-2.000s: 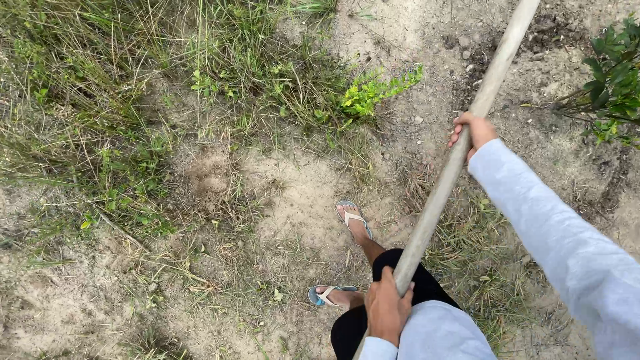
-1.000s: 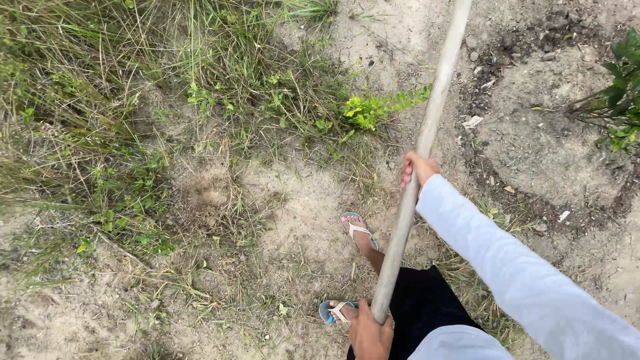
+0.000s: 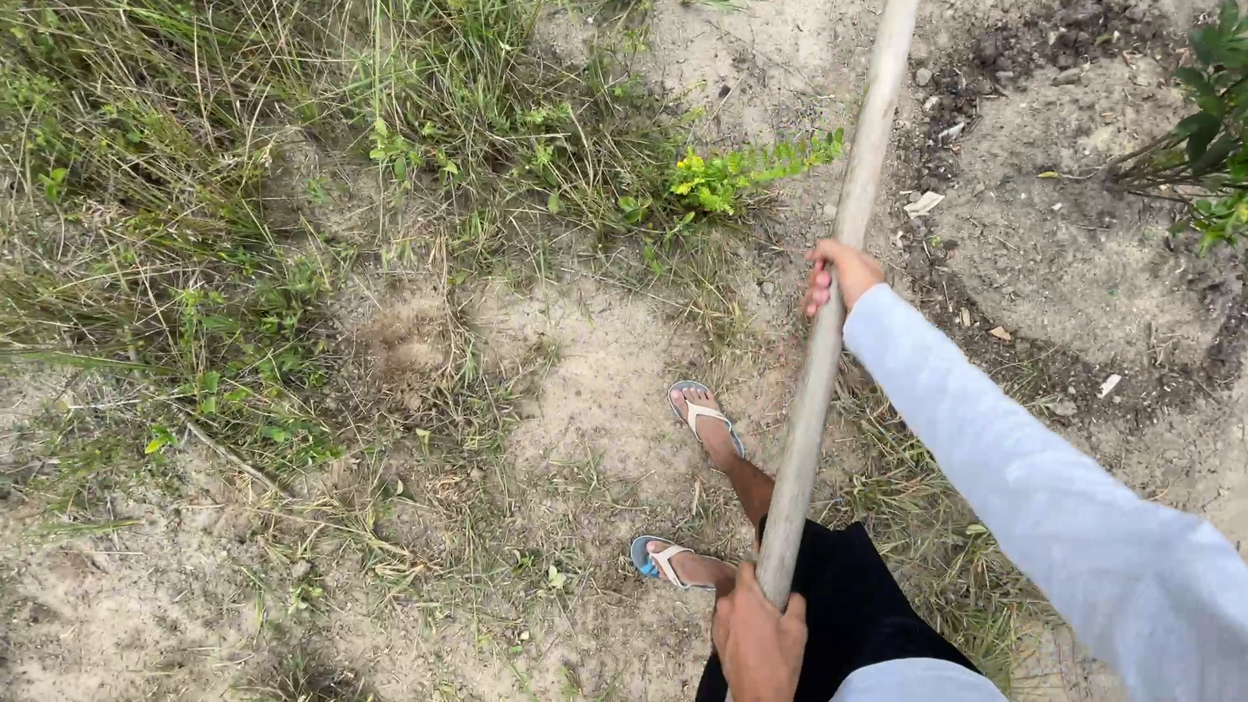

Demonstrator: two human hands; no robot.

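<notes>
A long, pale wooden pole runs slantwise from the top edge down to the lower middle of the head view; its upper end lies outside the frame. My right hand, at the end of a light blue sleeve, is wrapped around the pole at mid-length. Lower down, my left hand grips the pole near its lower visible part, in front of my black shorts. What is fixed to the far end, if anything, is hidden.
Tall grass and weeds cover the upper left. A yellow-green plant grows left of the pole. A leafy shrub stands at the right by dark loose soil. My feet in flip-flops stand on dry, sandy ground.
The pole's upper part has swung to the left since two seconds ago, and my right hand has moved left with it. Both hands have stayed on the pole.
</notes>
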